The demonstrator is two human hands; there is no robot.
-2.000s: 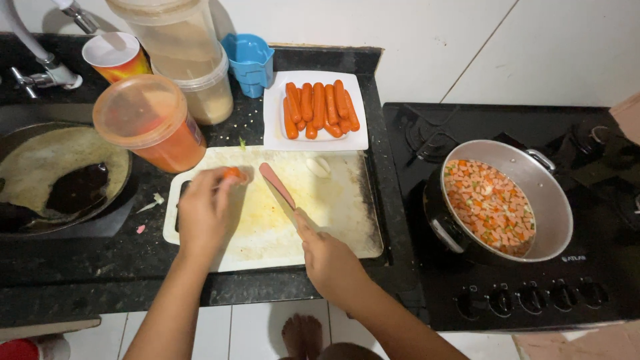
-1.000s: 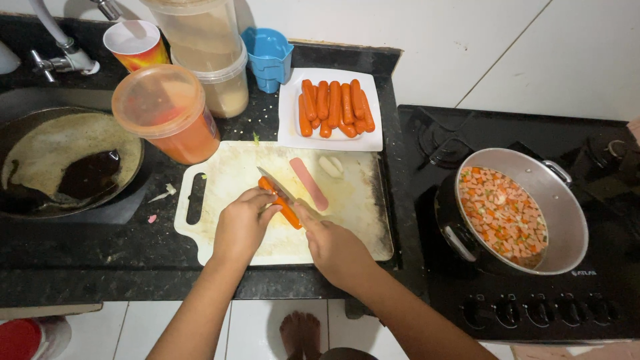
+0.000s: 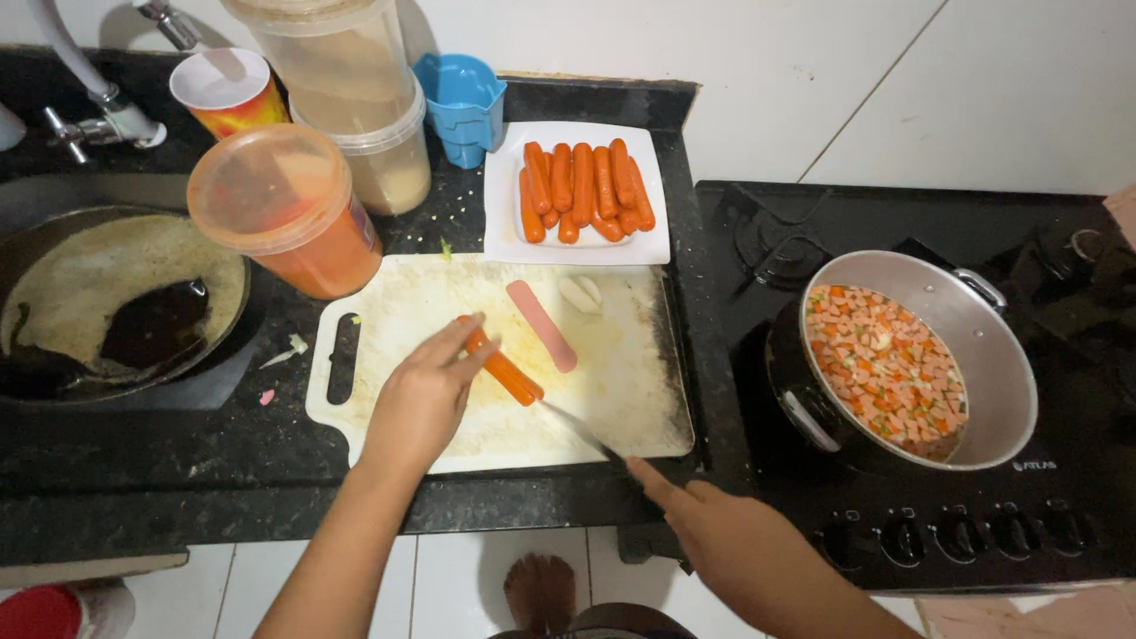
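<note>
My left hand (image 3: 432,383) holds the upper end of a split orange-red sausage (image 3: 508,377) against the white cutting board (image 3: 382,426). In my right hand (image 3: 710,519), beyond the board's near right edge, is a knife (image 3: 586,433) whose tip is at the sausage's lower end. A pink strip of sausage (image 3: 541,325) lies cut side up to the right, beside two pale pieces (image 3: 580,295), perhaps garlic cloves. Several whole sausages (image 3: 581,186) are piled on a square white plate (image 3: 577,254) behind the board.
A pot (image 3: 1003,382) of diced food stands on the black cooktop (image 3: 737,204) at right. An orange-tinted tub (image 3: 284,213), stacked clear containers (image 3: 390,169), a blue cup (image 3: 463,111) and a patterned cup (image 3: 226,93) stand behind left. A pan (image 3: 124,293) sits in the sink area.
The knife has moved from over the sausage to its lower end, and my right hand has drawn down and to the right. My left hand stays on the sausage.
</note>
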